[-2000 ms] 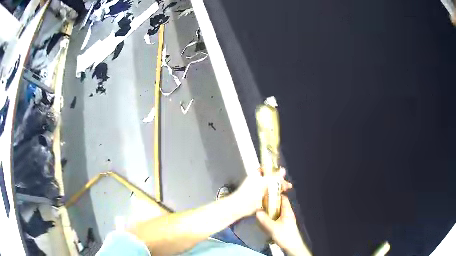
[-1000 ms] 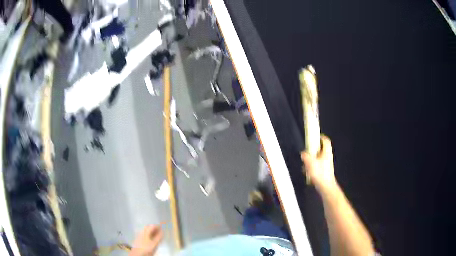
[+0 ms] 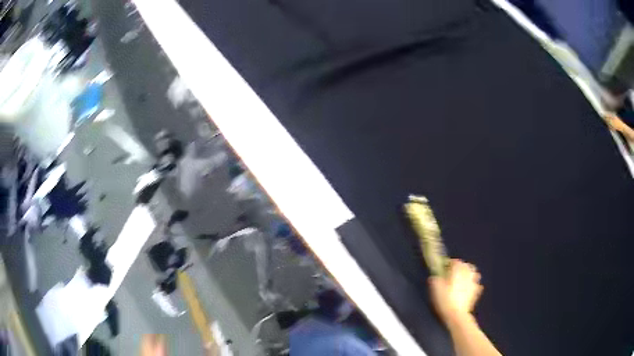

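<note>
A short pale yellow-gold speckled bar lies over the black fabric ply, which covers most of the table. My right hand is closed around the near end of the bar. The fabric shows a long dark crease towards its far part. A greyer lower strip of cloth shows along the near table edge. My left hand is cut off by the bottom edge of the picture, over the floor side; only a blurred part shows, and its grip is hidden.
The long white table edge crosses diagonally. Black and white fabric offcuts litter the grey floor, with a white rounded bulk at upper left. A yellow-brown floor strip is at lower left. Another person's hand is at the far right edge.
The view has swung further along the table. My right hand still grips the bar. Two seconds ago both hands were at the bar; my left hand has since moved off it, to the left.
</note>
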